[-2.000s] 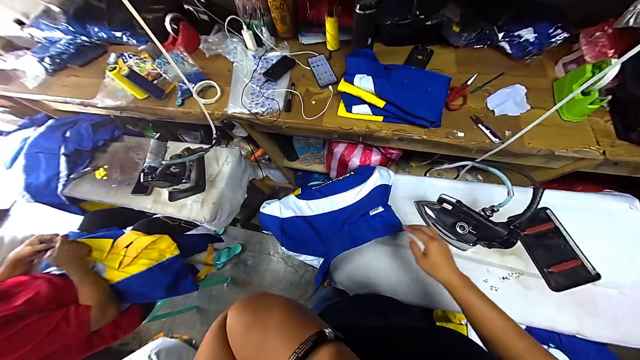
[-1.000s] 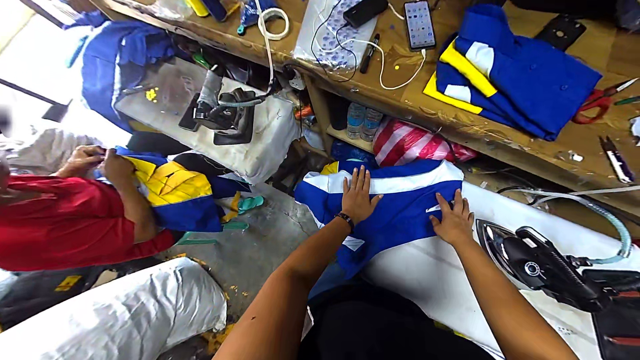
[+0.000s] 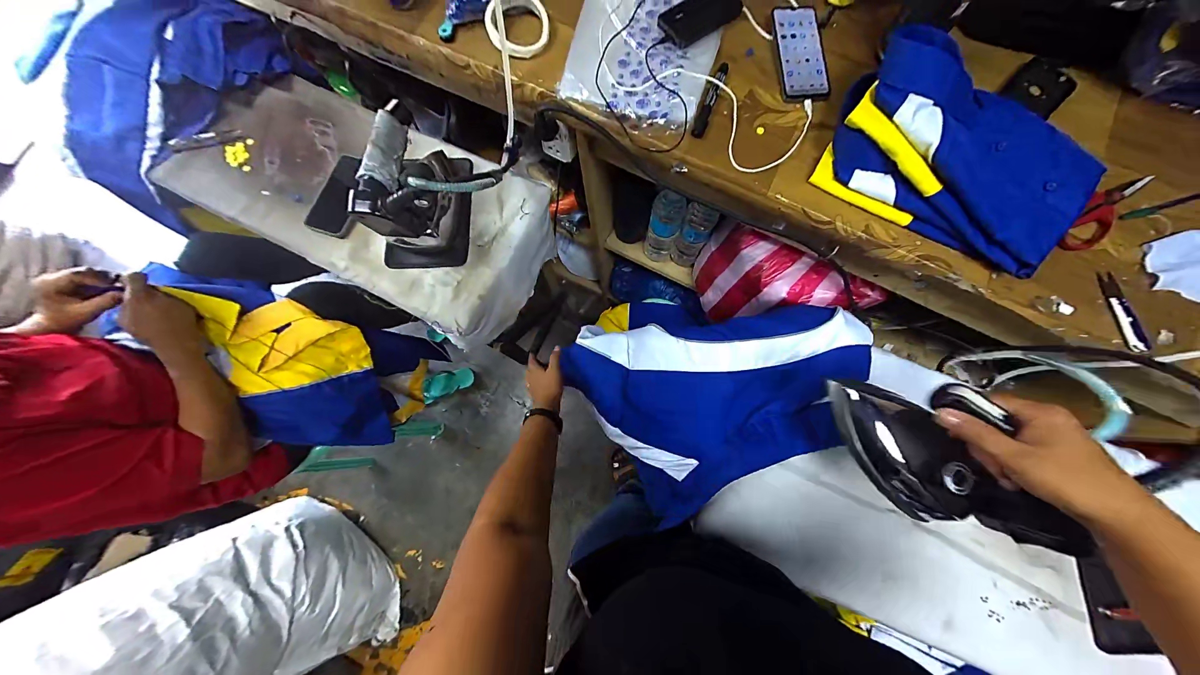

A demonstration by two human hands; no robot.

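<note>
A blue garment (image 3: 750, 398) with white bands and a bit of yellow lies over the end of a white padded ironing board (image 3: 806, 511). My left hand (image 3: 545, 380) is at the garment's left edge, fingers close together; whether they pinch the cloth is hard to tell. My right hand (image 3: 1041, 455) is closed around the handle of a black steam iron (image 3: 937, 459), which is tilted up at the garment's right edge. Its light-blue-wrapped hose runs behind the hand. A black iron rest (image 3: 1111, 600) with a red strip shows partly under my right forearm.
On the wooden table (image 3: 1012, 300) are a folded blue garment (image 3: 984, 159), red-handled scissors (image 3: 1092, 220), thread snips (image 3: 1122, 314) and a charging phone (image 3: 802, 54). At left, a co-worker in a red sleeve (image 3: 84, 422) handles blue-yellow cloth beside another iron (image 3: 403, 202). A white sack (image 3: 206, 600) lies lower left.
My right hand has left the garment and taken hold of the iron, which is lifted off its earlier place. My left hand has moved from the garment's top to its left edge.
</note>
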